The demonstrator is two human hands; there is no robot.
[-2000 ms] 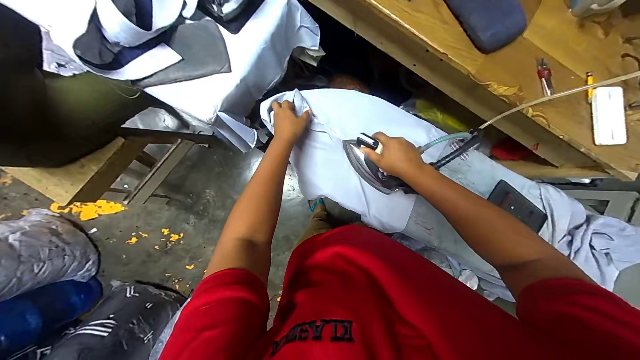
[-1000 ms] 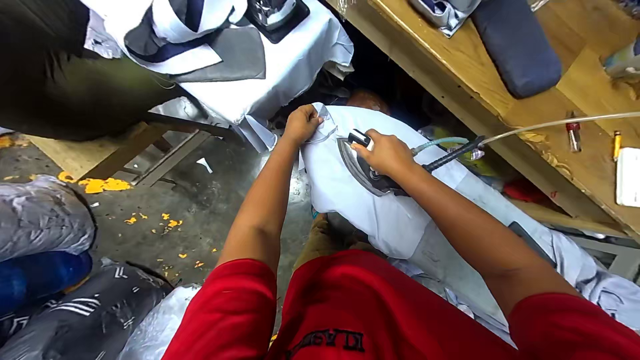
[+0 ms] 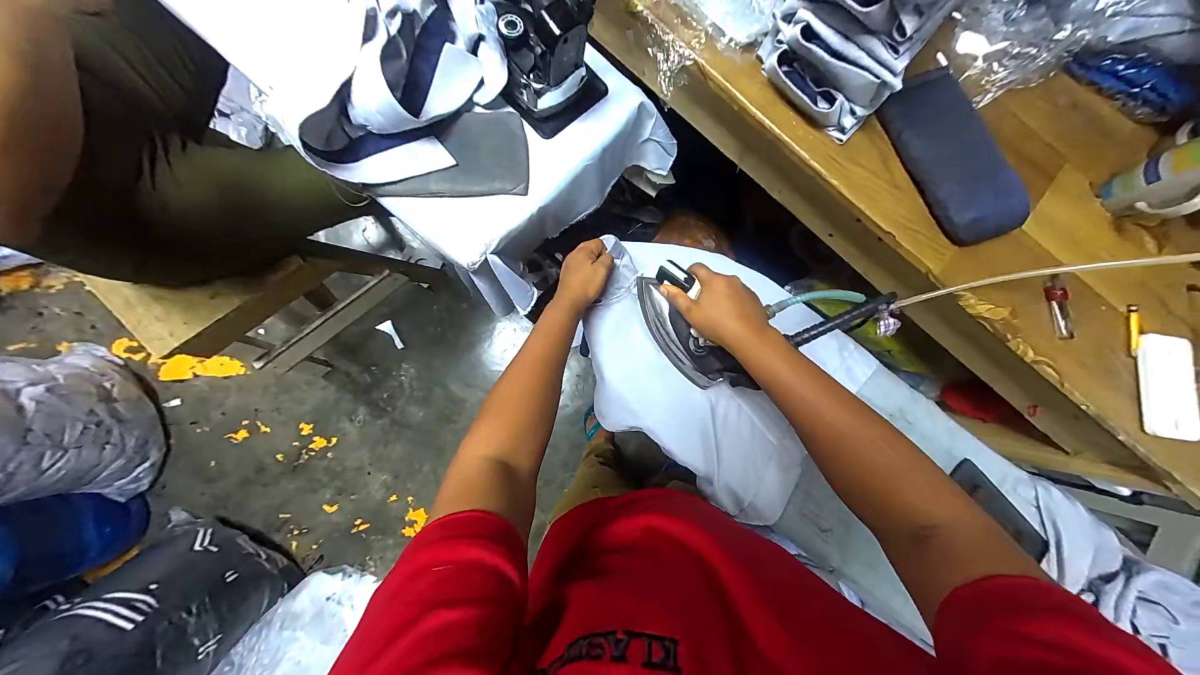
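Observation:
A white cloth garment [image 3: 628,366] lies over the rounded end of an ironing board [image 3: 844,506]. My left hand [image 3: 587,274] grips a bunched edge of the cloth at the board's tip. In my right hand [image 3: 720,305] is the handle of a steam iron [image 3: 670,333], whose soleplate edge shows on the cloth just right of my left hand. A green hose [image 3: 816,297] and a dark cord run from the iron toward the upper right. How flat the soleplate rests on the cloth cannot be told.
A wooden table [image 3: 825,206] on the right holds folded grey garments [image 3: 834,56], a dark blue case [image 3: 954,155] and a white phone-like object [image 3: 1167,386]. At upper left, a person [image 3: 216,187] sits beside a white-covered table [image 3: 562,178] bearing cloth pieces. Filled bags [image 3: 141,600] stand at lower left.
Two seconds ago the iron was farther from my left hand along the board; now it is close beside it. My left hand still grips the cloth near the tip. The view has shifted.

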